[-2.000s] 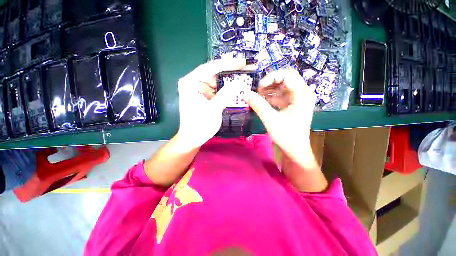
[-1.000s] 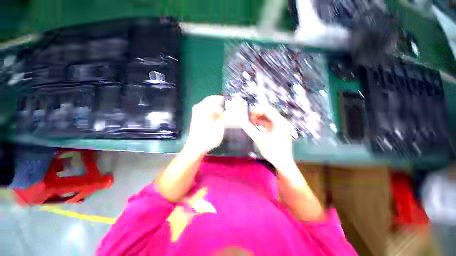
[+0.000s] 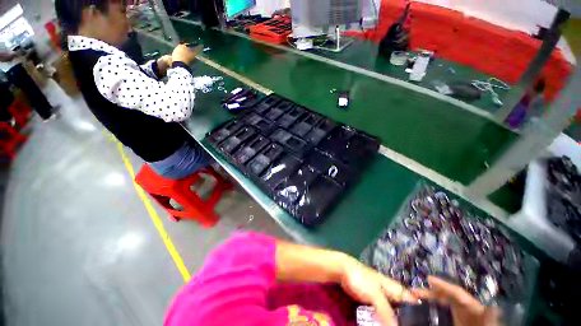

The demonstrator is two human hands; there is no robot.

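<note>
My left hand (image 3: 376, 288) is at the bottom of the view, closed around a black phone housing (image 3: 425, 314). A whitish keypad (image 3: 365, 316) shows below its fingers. My right hand (image 3: 464, 304) is on the housing's right side, blurred and partly cut off by the bottom edge; its exact grip cannot be told. A keypad pile (image 3: 439, 245) of mixed silver, white and dark pieces lies on a clear tray just beyond my hands. A black housing tray (image 3: 299, 148) with phone-shaped pockets lies to the left, with a small white ring (image 3: 332, 170) on it.
A person (image 3: 137, 83) sits at the bench on the left, above a red stool (image 3: 185, 194). A small dark phone (image 3: 343, 99) lies on the green line. A white parts bin (image 3: 532, 194) is at the right. Behind are a fan and an orange-red tray (image 3: 271, 29).
The view has swung left and up, bringing the seated person and the line into sight. My hands now appear at the lower right, still together at the housing.
</note>
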